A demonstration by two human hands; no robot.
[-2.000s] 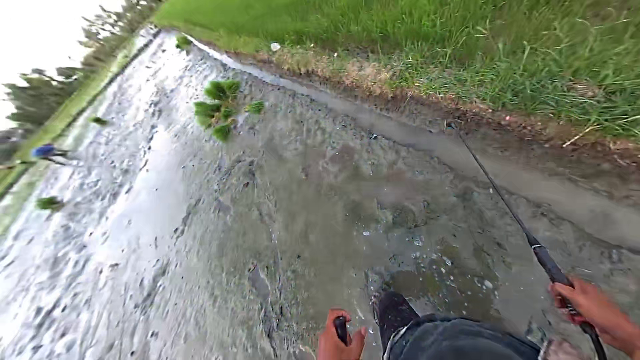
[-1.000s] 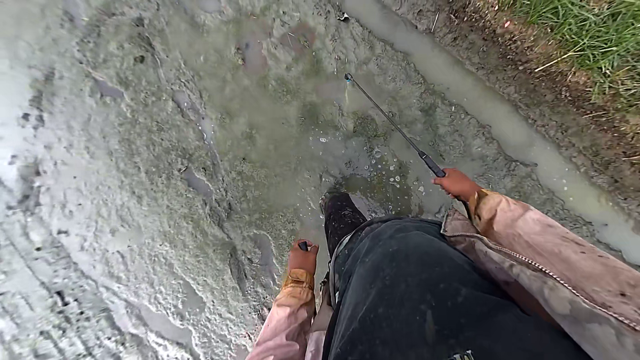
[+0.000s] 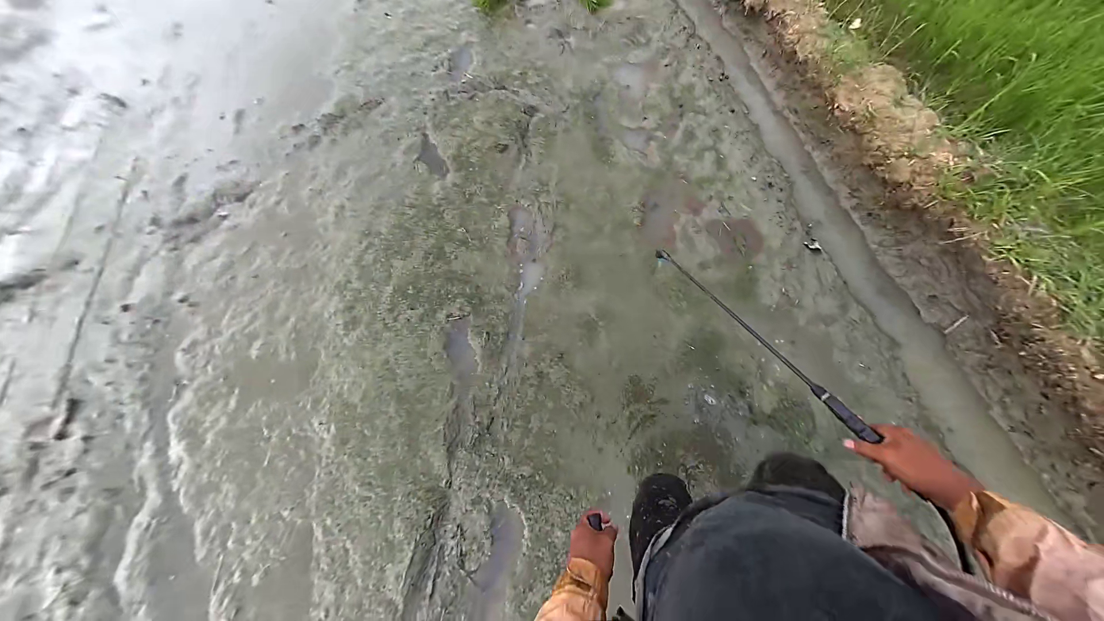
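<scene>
My right hand, at the lower right, is closed around the black grip of a thin rod or spray wand. The wand slants up and left over wet mud, its small nozzle-like tip at the far end. Low in the middle, my left hand is wrapped around a small dark handle; only its end shows, and what it belongs to is hidden. Both wrists are in stained, light-coloured sleeves. Between the hands are my dark-clothed body and dark, muddy footwear.
Wet mud with shallow puddles and footprints spreads ahead and to the left. A narrow water channel runs along the right, beside an earthen bank with tall green grass. Small green plant tufts show at the top edge.
The view has swung from the wider field down to the mud and my body. Both hands have kept their hold on the wand and the dark handle.
</scene>
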